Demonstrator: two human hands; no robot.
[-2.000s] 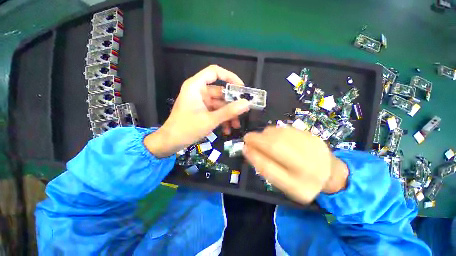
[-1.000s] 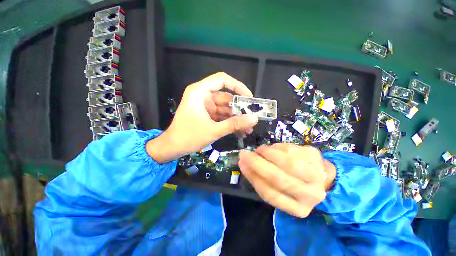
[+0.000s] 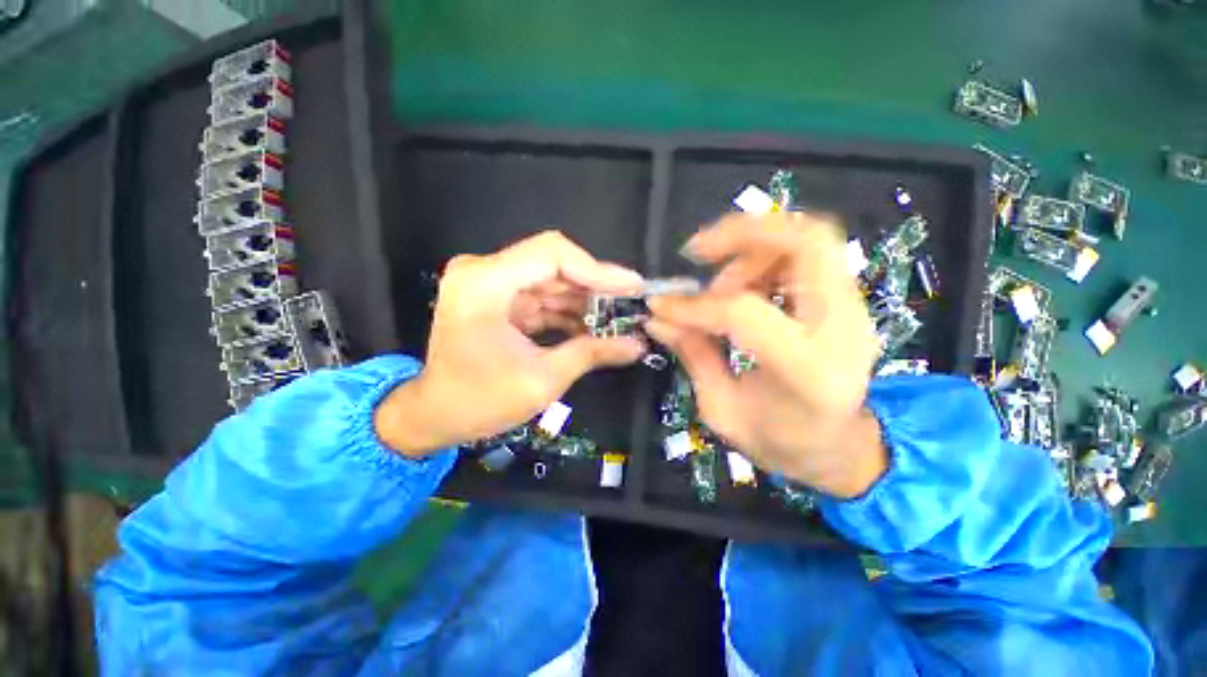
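Note:
A silver-grey housing (image 3: 617, 315) is held over the divided black tray. My left hand (image 3: 510, 337) grips its left end between thumb and fingers. My right hand (image 3: 781, 344) is at its right end, fingertips at the housing and slightly blurred. A small pale strip shows at the right fingertips, and I cannot tell whether it is a separate part. The fingers hide much of the housing. Loose circuit boards with white tabs (image 3: 897, 324) lie in the tray's right compartment. More boards (image 3: 555, 419) lie below my left hand.
A row of housings (image 3: 242, 209) stands in the left black tray (image 3: 355, 172), with one more housing (image 3: 314, 328) beside the row. Fitted units (image 3: 1052, 251) are spread on the green mat (image 3: 794, 66) at the right. The black tray rim (image 3: 982, 265) borders them.
My right hand has risen from the loose boards to the housing. The housing is now tilted and partly covered by fingers. The view has shifted slightly.

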